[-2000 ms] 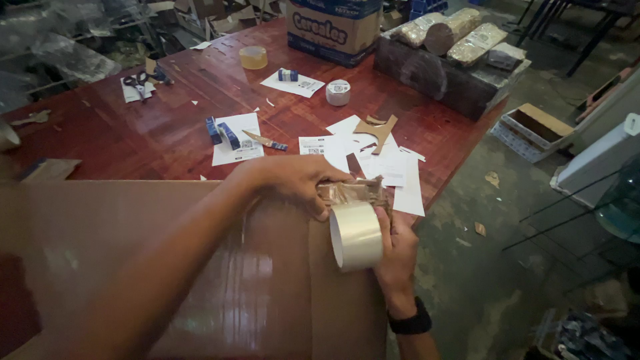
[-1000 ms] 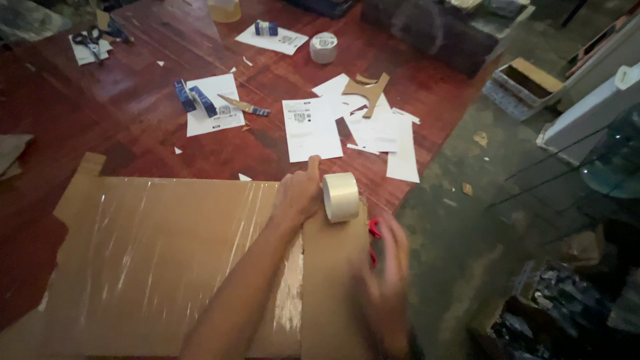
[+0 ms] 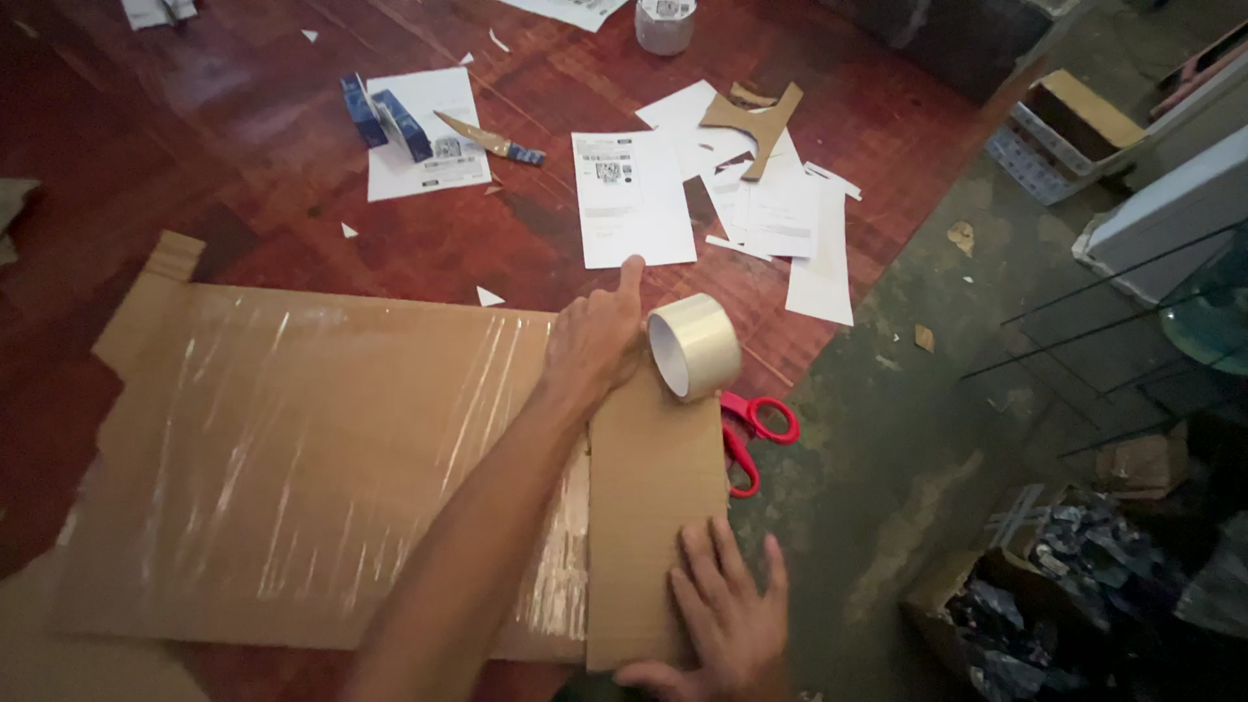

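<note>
A large cardboard piece [image 3: 322, 458] partly covered in shiny clear tape lies on the red table. My left hand [image 3: 600, 336] presses on its upper right part, just left of a roll of clear packing tape [image 3: 697, 346] that stands on its rim; whether the fingers grip the tape's end is hidden. My right hand [image 3: 726, 614], fingers spread, lies flat on the lower end of a narrow cardboard flap [image 3: 653, 497] and holds nothing. Red scissor handles [image 3: 759, 424] stick out past the flap's right edge; the blades are hidden.
Beyond the cardboard on the red table [image 3: 468, 234] lie printed sheets [image 3: 634, 200], a knife with a wrapped handle [image 3: 487, 136], a cardboard scrap [image 3: 756, 127] and another tape roll [image 3: 666, 24]. Right of the table edge, a box of crumpled plastic [image 3: 1082, 556] stands on the floor.
Both hands were at the tape roll two seconds ago; the roll now stands on the cardboard. My right hand has moved down onto the flap, away from the roll. The view has tilted down.
</note>
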